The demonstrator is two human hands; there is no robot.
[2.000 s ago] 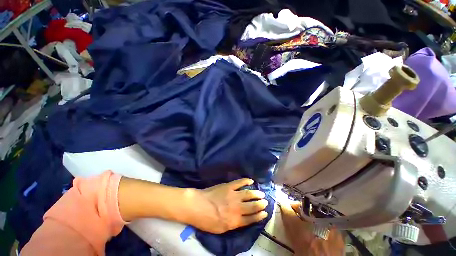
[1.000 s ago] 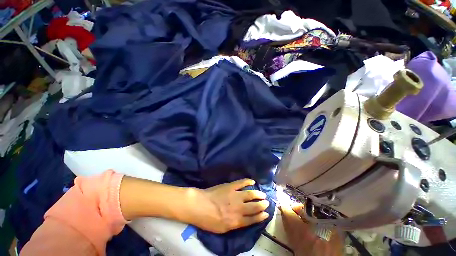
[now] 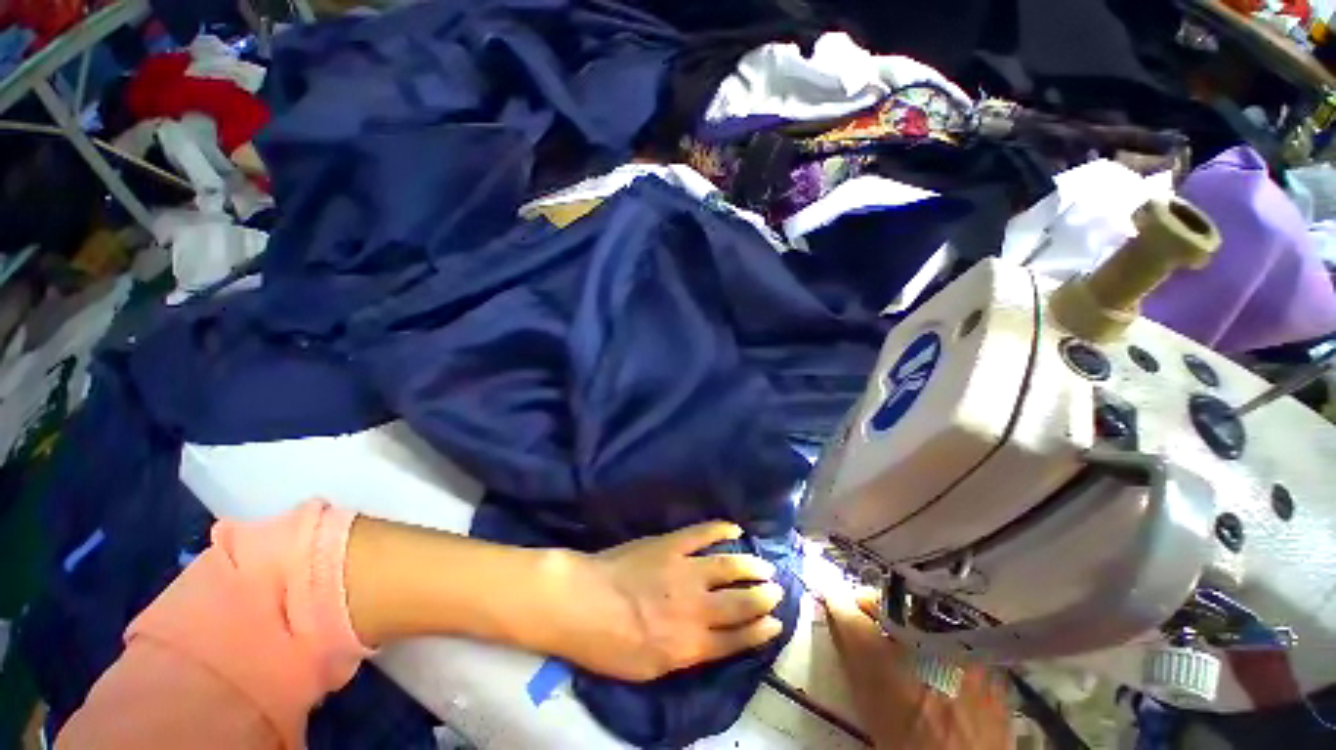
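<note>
The navy garment is heaped left of the sewing machine, and part of it runs to the lit area under the head. My left hand lies on the cloth just left of the presser foot area, palm down, fingers slightly bent over a fold. My right hand is under and in front of the machine head, partly hidden by it, with fingertips near the lit needle area. Whether it grips the cloth cannot be seen. The needle itself is hidden.
The white machine bed shows below the heap, with a small blue strip. A brass-coloured post stands on the head. Purple cloth and white and patterned scraps lie behind. Scraps cover the floor at left.
The view has shifted very slightly. Both hands and the navy garment look almost unchanged.
</note>
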